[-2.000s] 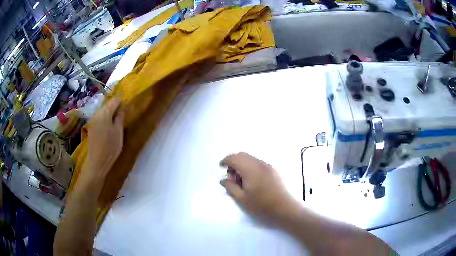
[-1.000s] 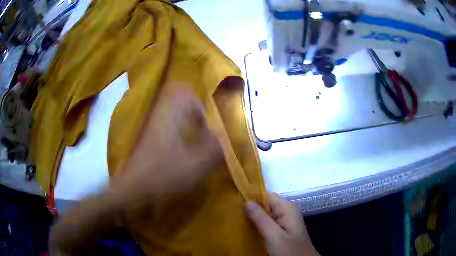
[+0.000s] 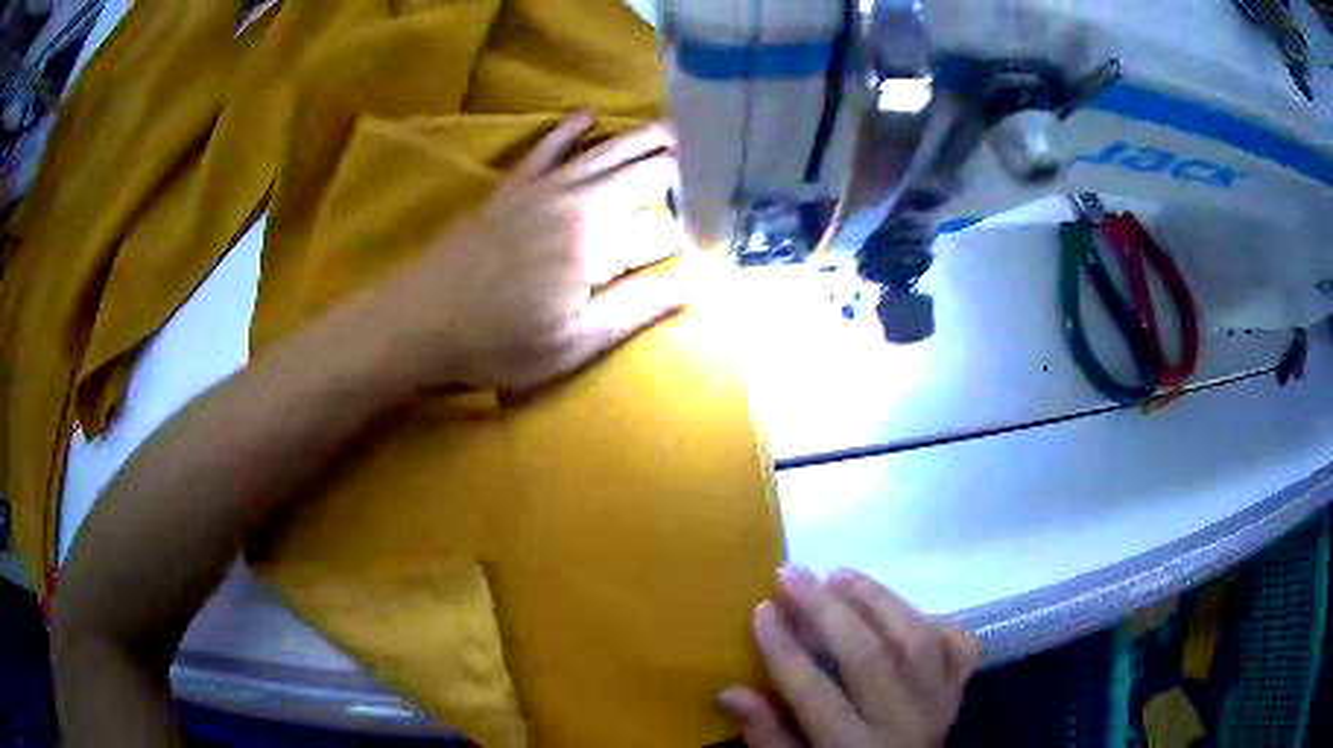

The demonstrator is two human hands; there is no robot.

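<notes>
The mustard-yellow garment piece (image 3: 629,512) lies on the white table, its right edge running up under the sewing machine head (image 3: 775,132). My left hand (image 3: 563,263) lies flat on the cloth with fingers spread, fingertips close to the bright presser foot area. Glare hides the needle and foot. My right hand (image 3: 855,665) holds the cloth's right edge near the table's front, thumb and fingers at the edge. A lighter folded corner of cloth (image 3: 424,628) shows at the lower left.
Snips with red and green handles (image 3: 1133,314) lie right of the machine head. More yellow cloth (image 3: 146,190) spreads at the left. The table's curved front edge (image 3: 1067,614) carries ruler marks. A green mesh basket (image 3: 1279,643) with yellow scraps is at lower right.
The cloth has moved from the left onto the table front and up to the needle area. My left hand has settled flat near the foot. My right hand has come to the cloth's edge.
</notes>
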